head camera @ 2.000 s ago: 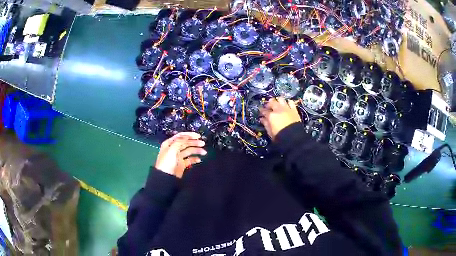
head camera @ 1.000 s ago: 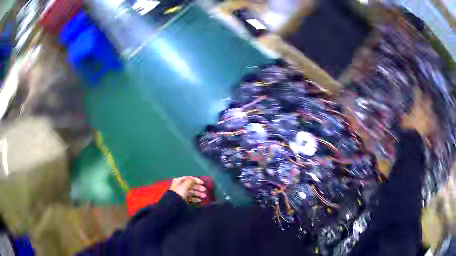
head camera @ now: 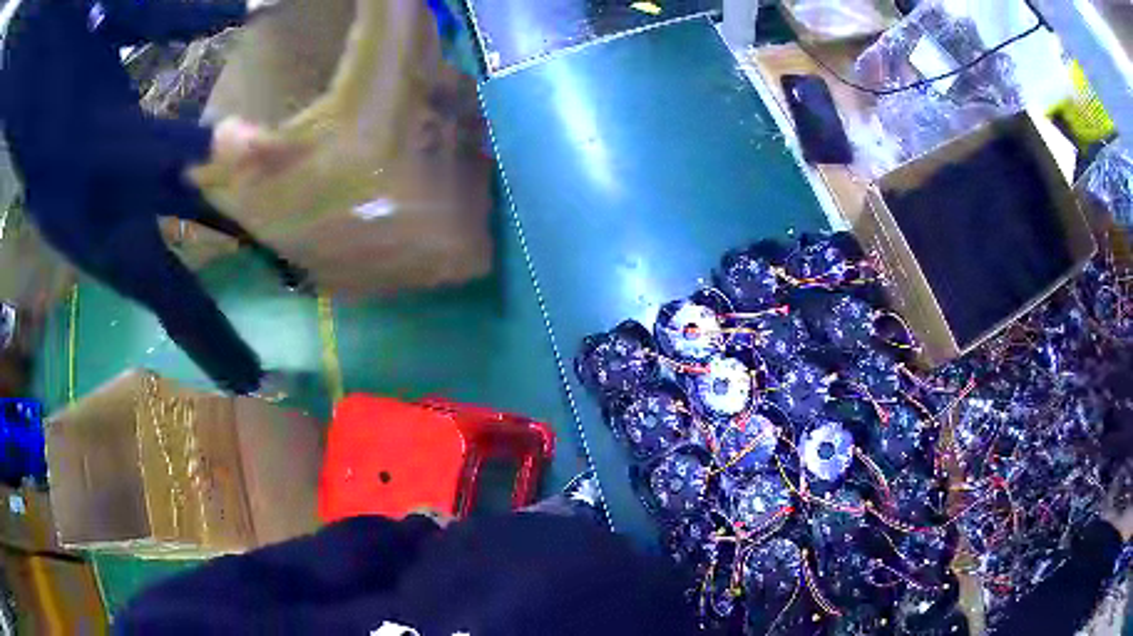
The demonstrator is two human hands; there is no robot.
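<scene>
Wired round modules (head camera: 805, 385) sit in black round housings in tight rows on the green-topped bench (head camera: 596, 162). Red, yellow and orange lead wires trail over them. Several pale-faced discs (head camera: 826, 451) stand out brighter than the rest. A tangled heap of loose wired parts (head camera: 1037, 435) lies to the right of the rows. Neither of my hands shows; only my dark sleeves and clothing are seen along the bottom edge.
A person in dark clothes holds a large cardboard carton (head camera: 373, 199) at upper left. An open carton (head camera: 143, 466) and a red plastic stool (head camera: 398, 457) stand on the floor. Behind the bench are an open carton with dark contents (head camera: 988, 230), a black phone-like object (head camera: 816, 118) and clear plastic bags.
The view has swung left and the rows now lie at lower right. My hands, earlier at the modules, have left the picture. The person with the carton has come into view.
</scene>
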